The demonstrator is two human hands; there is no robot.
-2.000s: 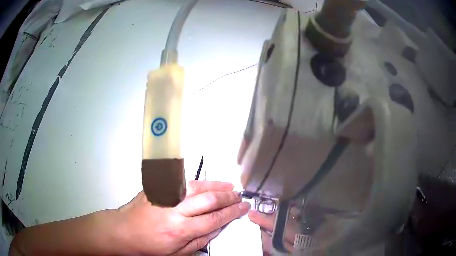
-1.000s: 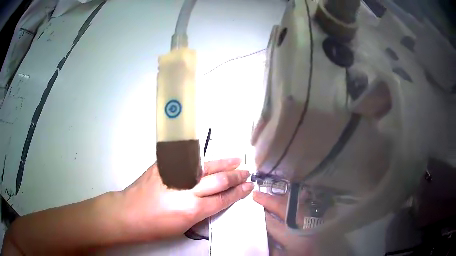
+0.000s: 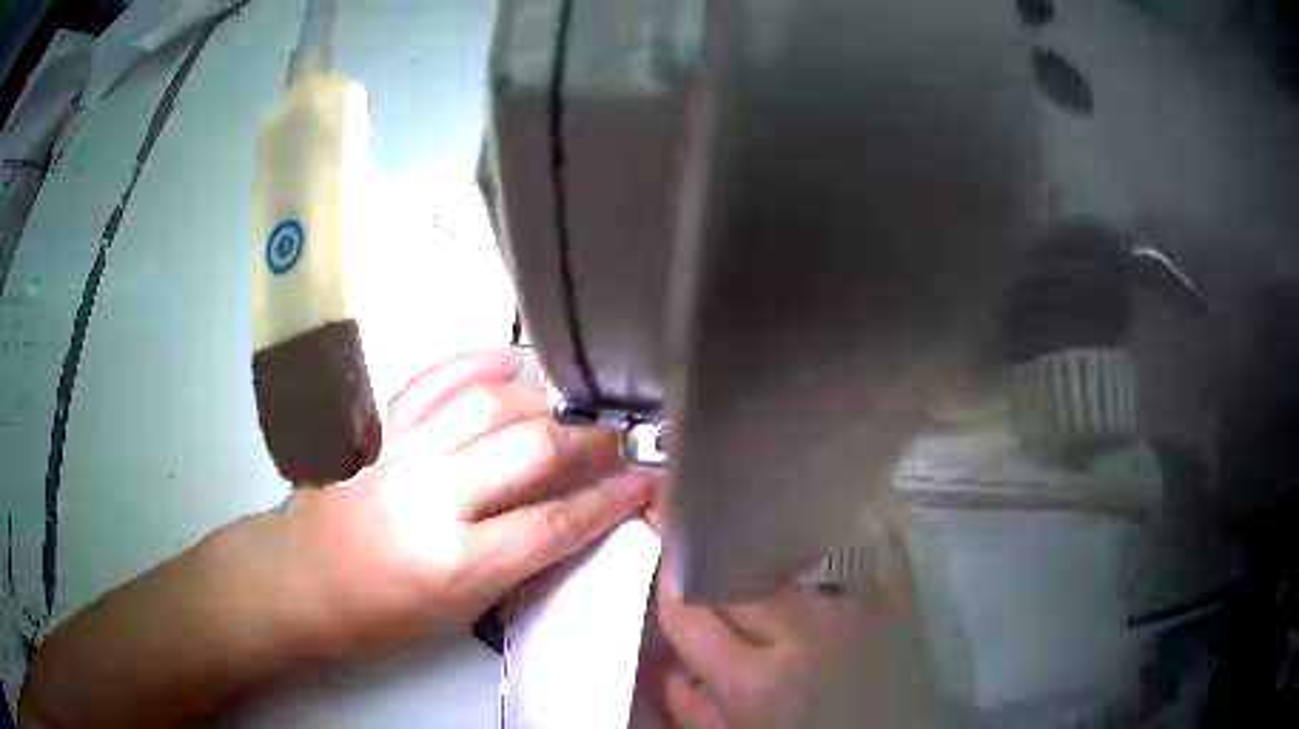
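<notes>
A long white cloth strip (image 3: pixel 577 634) runs from the lower edge up to the presser foot area (image 3: pixel 644 442) under the machine head. My left hand (image 3: pixel 442 491) lies flat with its fingers on the strip's upper end, fingertips beside the presser foot. My right hand (image 3: pixel 748 648) is at the strip's right side, partly hidden behind the blurred machine head; whether it grips the strip cannot be told. The needle tip is not clear.
The large machine head (image 3: pixel 841 285) fills the middle and right, close and blurred. A cream lamp stick with a brown end (image 3: pixel 314 271) hangs over my left wrist. A ribbed knob (image 3: pixel 1076 392) is at right. A dark strip (image 3: pixel 89 321) crosses the white table at left.
The machine head looks larger and covers more of the right side. The lamp stick, my left hand and the presser foot appear further left and higher. The white strip now leans slightly.
</notes>
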